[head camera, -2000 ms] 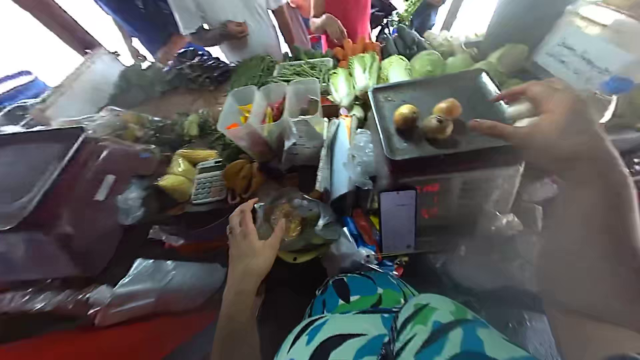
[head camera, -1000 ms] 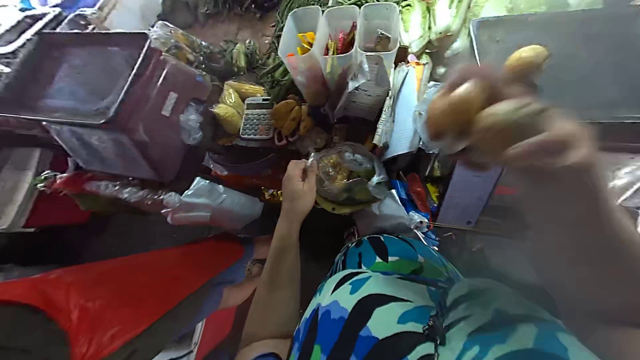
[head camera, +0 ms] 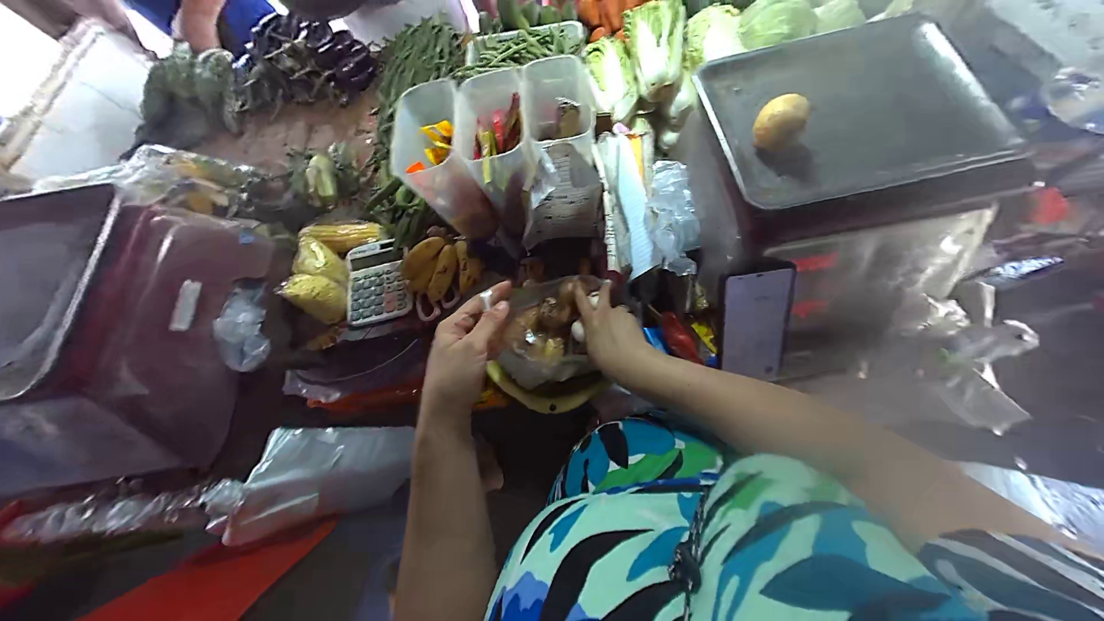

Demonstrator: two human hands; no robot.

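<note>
A clear plastic bag (head camera: 543, 332) with brownish round produce inside rests over a yellow-green rimmed bowl (head camera: 552, 401). My left hand (head camera: 466, 345) pinches the bag's left edge between thumb and fingers. At the bag's right side is my right hand (head camera: 608, 328), its fingers at the opening; whether they hold produce is partly hidden. One potato-like yellow-brown item (head camera: 781, 121) lies on the metal tray (head camera: 871, 185) of a weighing scale at the upper right.
A calculator (head camera: 378, 286) and small bananas (head camera: 438, 267) lie left of the bag. Plastic containers (head camera: 492, 112) stand beyond it. A phone (head camera: 757, 323) leans against the scale's front. Another scale (head camera: 172, 328) is at left, with vegetables along the back, including cabbages (head camera: 776, 26).
My right hand has moved from the scale tray to the bag, carrying two round items on the way. One of the items on the tray remains. The view shifted.
</note>
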